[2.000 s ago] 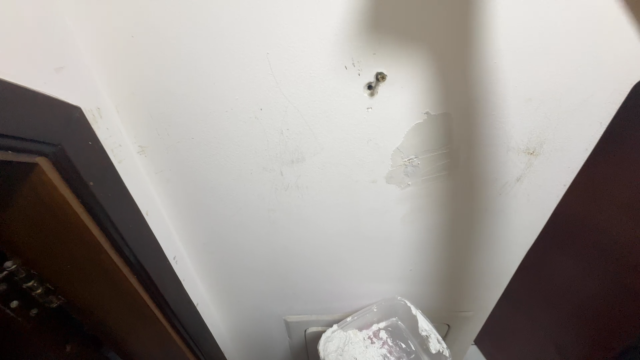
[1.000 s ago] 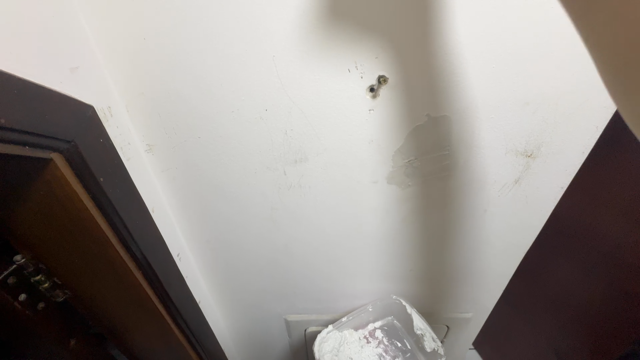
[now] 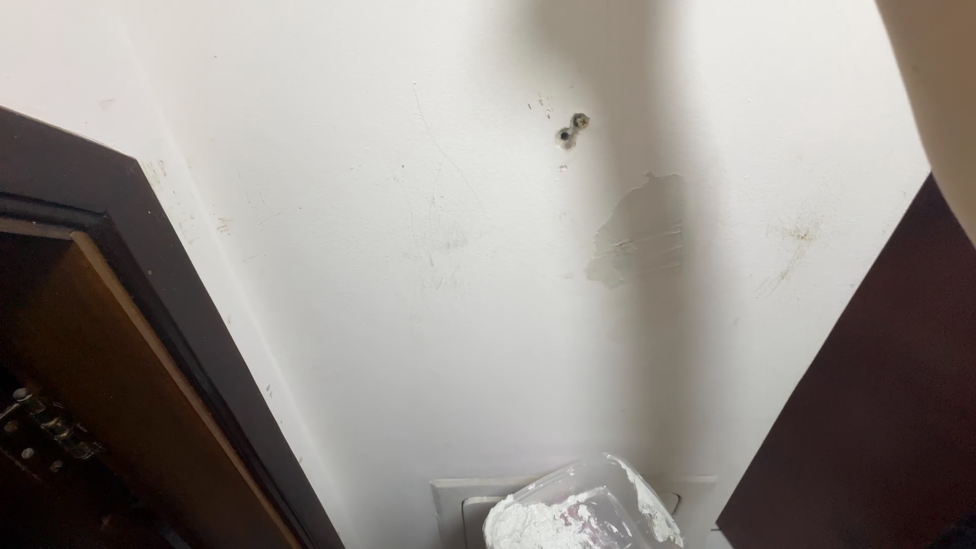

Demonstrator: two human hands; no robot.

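Observation:
Neither of my hands shows; a blurred, skin-toned shape, perhaps part of an arm, crosses the top right corner. At the bottom edge a clear plastic container [image 3: 625, 499] holds white paste [image 3: 534, 526], with more paste smeared on its rim; what supports it is out of frame. Behind it is a white wall plate [image 3: 457, 488], partly covered. Two small holes [image 3: 572, 131] with broken edges mark the white wall [image 3: 366, 343]. Below them and slightly right lies a greyish smooth patch [image 3: 644, 229] with ridged streaks, partly in shadow.
A dark wooden door frame [image 3: 175, 305] with a brown inner edge stands at left, a metal hinge [image 3: 57, 427] at its lower left. A dark reddish-brown panel [image 3: 862, 381] slants along the right. A long soft shadow falls down the wall. Scuffs mark the wall at centre and right.
The blurred shape at top right has come further into view since two seconds ago. The shadow on the wall has shifted left and now falls across the greyish patch.

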